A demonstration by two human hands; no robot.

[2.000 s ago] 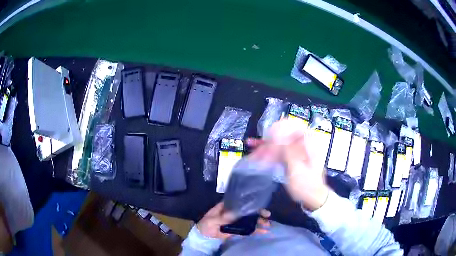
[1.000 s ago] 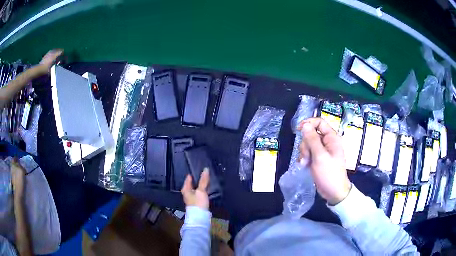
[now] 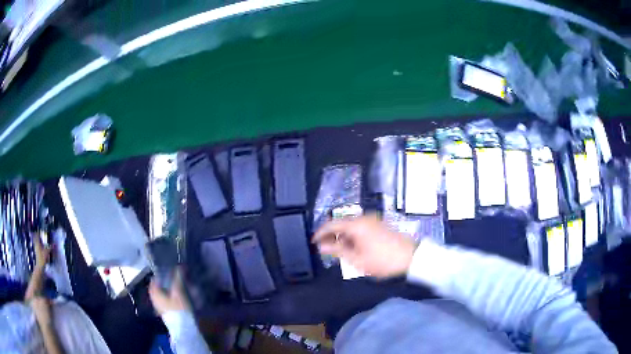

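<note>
My left hand (image 3: 169, 296) is at the lower left, blurred, and holds a dark slab (image 3: 162, 254) like a back shell beside the white machine. My right hand (image 3: 370, 245) is blurred, with its fingertips over an open unit (image 3: 351, 271); it hides most of that unit, and I cannot tell if it grips anything. A bubble bag (image 3: 342, 183) lies behind that unit. Several dark back shells (image 3: 289, 174) lie in two rows on the black mat between my hands.
Open units with white faces (image 3: 421, 181) stand in rows at right, among bubble bags. The white machine (image 3: 100, 225) is at left, beside a plastic-covered strip (image 3: 165, 197). Another unit (image 3: 484, 81) and a wrapped piece (image 3: 92, 135) lie on the green belt. A person's arm (image 3: 40, 276) is at far left.
My left hand has moved left from the shells to beside the machine, carrying a dark slab. My right hand has moved left over the single open unit and no longer visibly holds the clear bag.
</note>
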